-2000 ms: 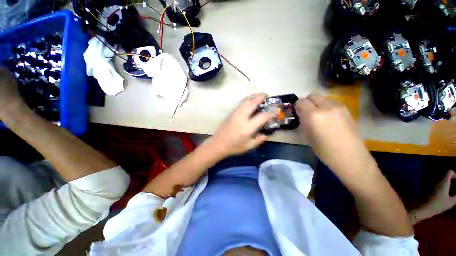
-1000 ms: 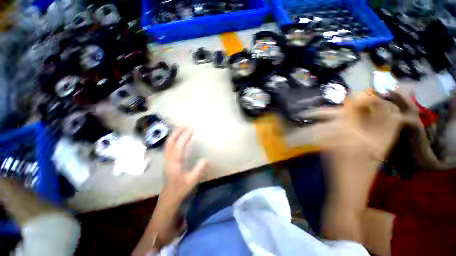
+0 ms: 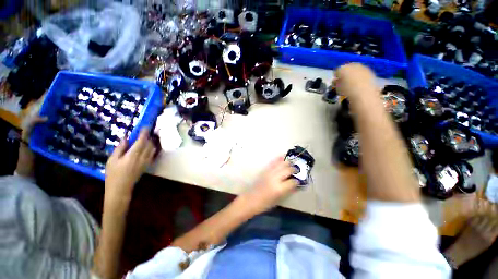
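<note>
My left hand (image 3: 273,182) holds a black housing (image 3: 300,164) with a pale holed face near the bench's front edge. My right hand (image 3: 354,80) is stretched forward, blurred, beside two small loose modules, one (image 3: 315,85) to its left and one (image 3: 331,96) just below it. Its fingertips are hidden, so I cannot tell whether it holds anything. Fitted black units (image 3: 420,144) with orange centres stand grouped at the right, partly behind my right forearm.
Holed housings (image 3: 231,53) with thin wires crowd the upper left. White cloths (image 3: 170,129) lie near them. A neighbour's hands are at a blue tray (image 3: 150,111) of modules at left. More blue trays (image 3: 338,59) stand at the top. Another person's hand (image 3: 480,220) shows at lower right.
My left hand, empty one second ago, now holds a housing with a holed face. My right hand has moved from the fitted units to the loose modules. The view has shifted.
</note>
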